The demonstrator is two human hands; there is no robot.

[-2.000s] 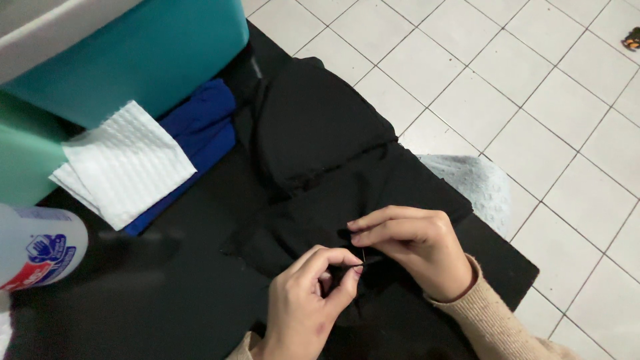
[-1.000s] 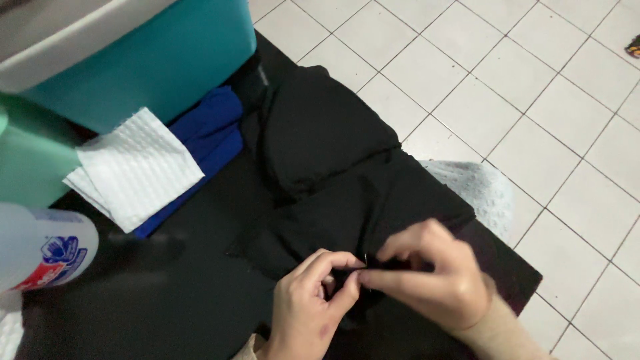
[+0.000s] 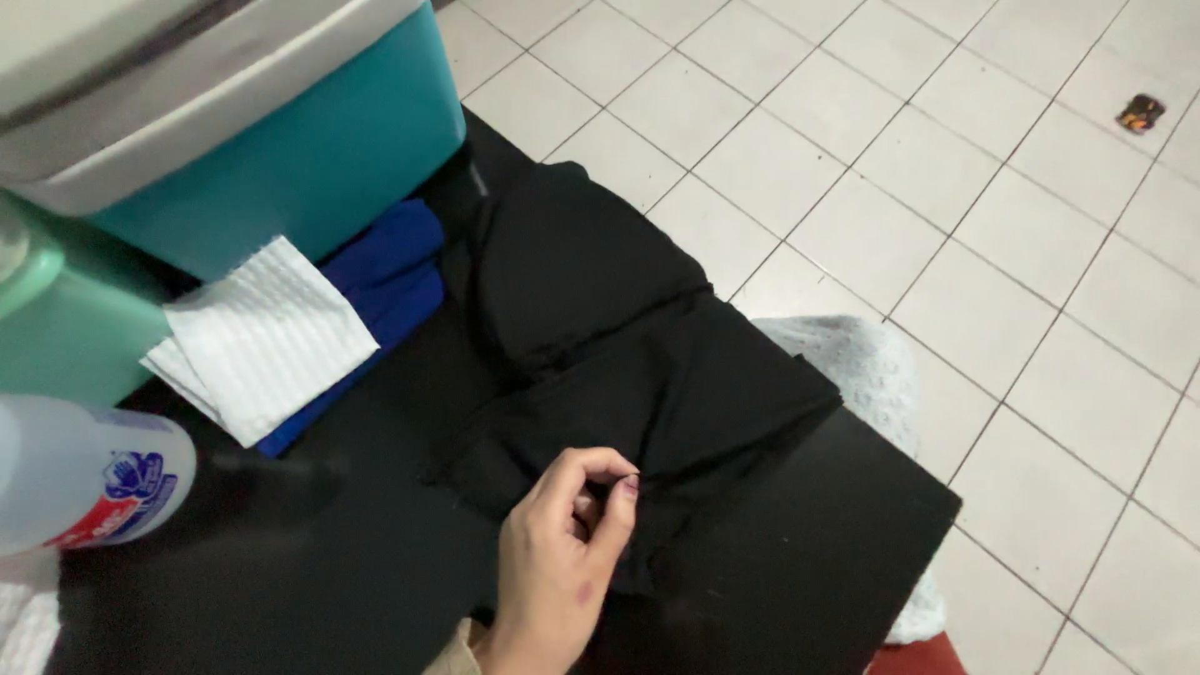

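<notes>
Black fabric (image 3: 600, 272) lies in folds across the black table, a seam or raw edge running over its middle. At its near part, my left hand (image 3: 572, 544) pinches the fabric between thumb and index fingertip. Whether a needle or thread is also in that pinch is too small to tell. My right hand is out of the frame.
Teal bin with a whitish rim (image 3: 300, 150), green container (image 3: 75, 309), folded white cloth (image 3: 272, 342) on blue fabric (image 3: 403, 253), and a plastic bottle (image 3: 94, 473) stand or lie at the left. Light textured fabric (image 3: 844, 366) shows beyond the table's right edge, above white floor tiles.
My right hand, earlier beside the left at the black fabric, has left the view. A thin needle-like thing between the hands two seconds ago is not visible now. My left hand still pinches.
</notes>
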